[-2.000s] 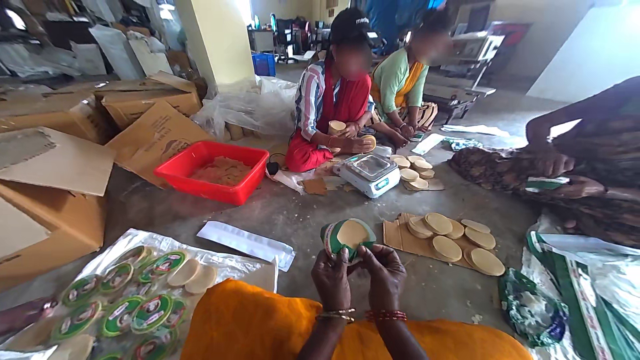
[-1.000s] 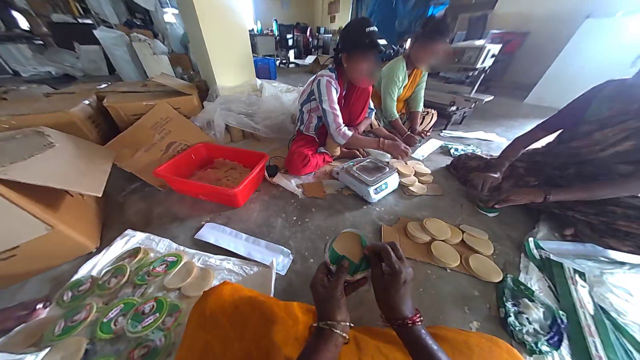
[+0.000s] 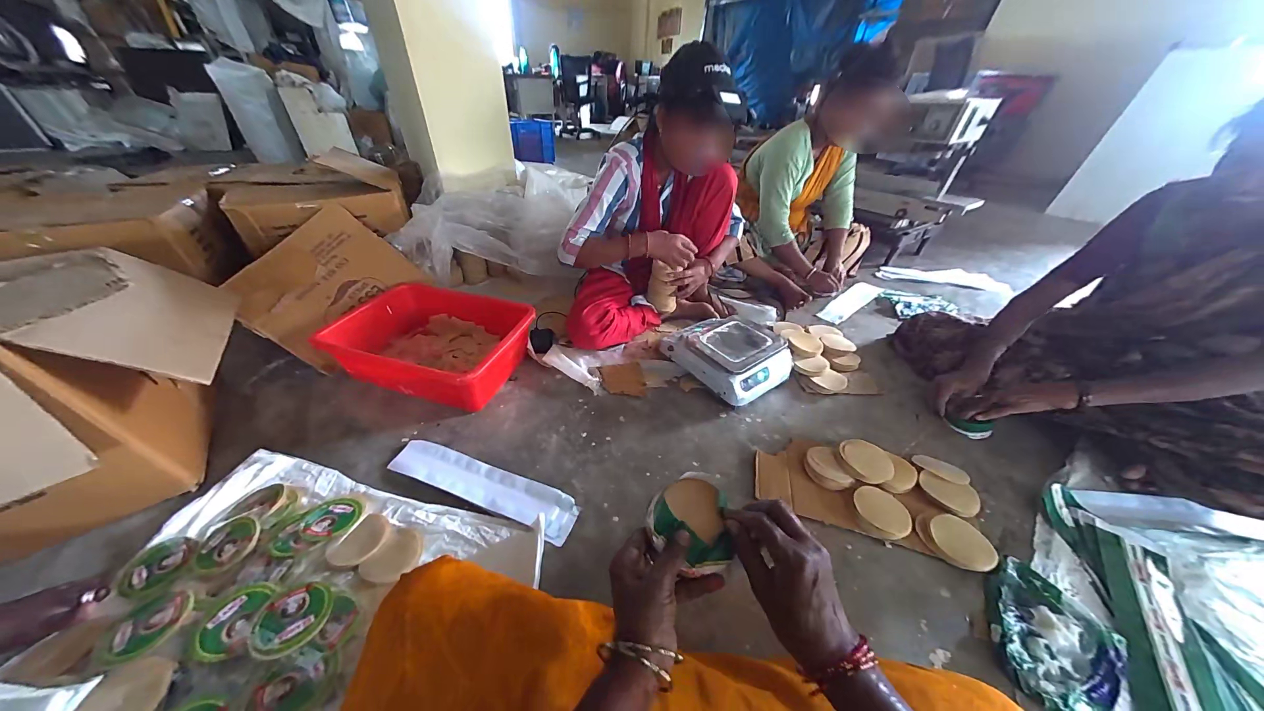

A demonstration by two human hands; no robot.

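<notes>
A stack of round tan discs (image 3: pixel 694 509), partly inside a green and clear plastic wrapper, is in my left hand (image 3: pixel 649 592), gripped at its lower left side. The fingertips of my right hand (image 3: pixel 790 578) pinch the wrapper's edge on the right side of the stack. To the right, loose tan discs (image 3: pixel 882 512) lie on a flat piece of cardboard (image 3: pixel 775 476). Round packs with green-rimmed labels (image 3: pixel 291 619) and a few bare discs (image 3: pixel 358 540) rest on a silvery plastic sheet (image 3: pixel 434 523) at the left.
Ahead are a red plastic tub (image 3: pixel 484 385) with tan scraps, a digital scale (image 3: pixel 731 360) and more discs (image 3: pixel 812 346). Two people sit beyond; another person at the right presses a green pack (image 3: pixel 971 428). Cardboard boxes (image 3: pixel 128 425) stand left, green plastic wrappers (image 3: pixel 1136 592) lie right.
My hands have moved slightly, and the wrapper's opening over the discs now faces more upward. The person by the scale has gone from reaching toward the discs to holding a tan stack upright.
</notes>
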